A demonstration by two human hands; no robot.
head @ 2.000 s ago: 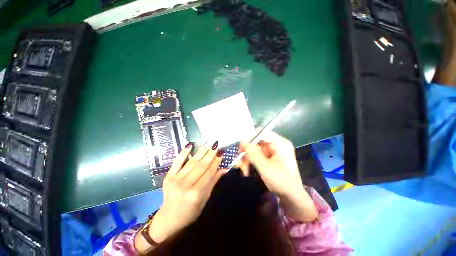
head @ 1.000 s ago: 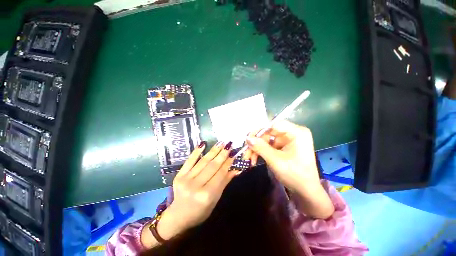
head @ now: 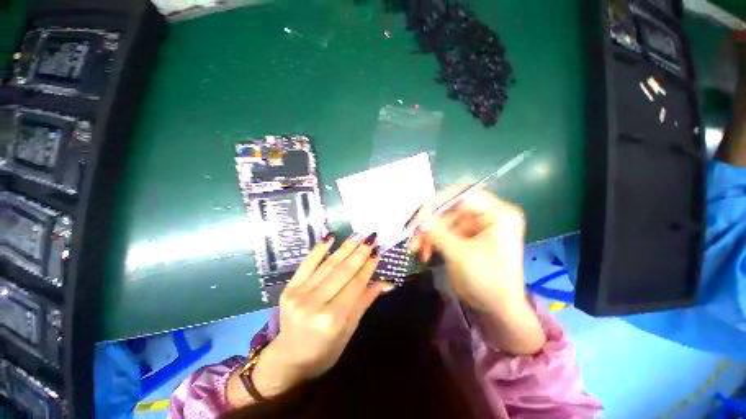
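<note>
A dotted black sheet (head: 394, 263) lies near the bench's front edge, with white release paper (head: 388, 196) beyond it. My left hand (head: 323, 282) lies flat with spread fingers, its fingertips on the paper and at the sheet's left side. My right hand (head: 478, 245) is blurred and holds tweezers (head: 483, 180), their tip pointing down left at the sheet's upper edge. Whether the tip holds a piece cannot be seen. An open phone unit (head: 282, 209) lies left of the paper, its lower right end by my left fingers.
A black tray of phone units (head: 123, 106) stands at the left. A black tray (head: 642, 213) at the right has small white strips (head: 653, 87). A heap of black parts (head: 470, 65) lies beyond, and clear film (head: 406, 135) behind the paper. A blue sleeve (head: 720, 237) shows far right.
My right hand and the tweezers have shifted slightly right, and more of the dotted sheet shows. My left hand has stayed nearly in place.
</note>
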